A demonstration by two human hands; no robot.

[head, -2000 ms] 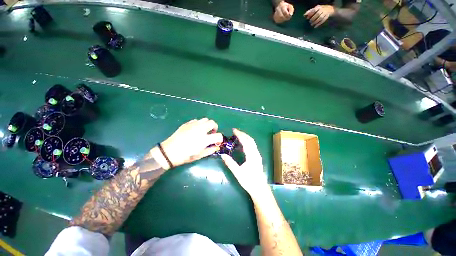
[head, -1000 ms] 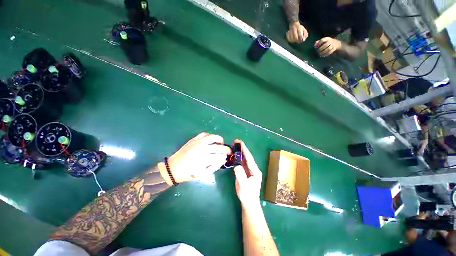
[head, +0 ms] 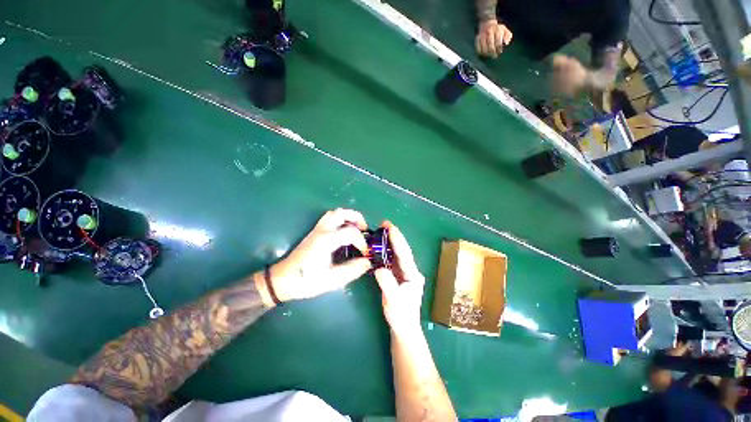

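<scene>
My left hand (head: 317, 260) and my right hand (head: 401, 276) together hold a small black unit (head: 378, 247) above the green table. The unit has a round part with purplish shine and a red wire; the fingers hide much of it. An open tan carton (head: 445, 284) with small brownish metal pieces stands right of my right hand. At the left stands a group of black cylindrical units (head: 69, 219) with green dots on their faces. A round wired part (head: 125, 259) lies beside them, with a pale lead ending in a loop.
More black cylinders lie across the table (head: 321, 350), such as one with a green dot (head: 265, 81) and a plain one (head: 455, 82) by the pale rail (head: 515, 107). A blue bin (head: 605, 326) is at the right. A person's hand (head: 493, 38) shows beyond the rail.
The view has turned and shifted, so the table things appear displaced. Both hands still hold the unit, now turned more side-on. Another black cylinder shows along the rail.
</scene>
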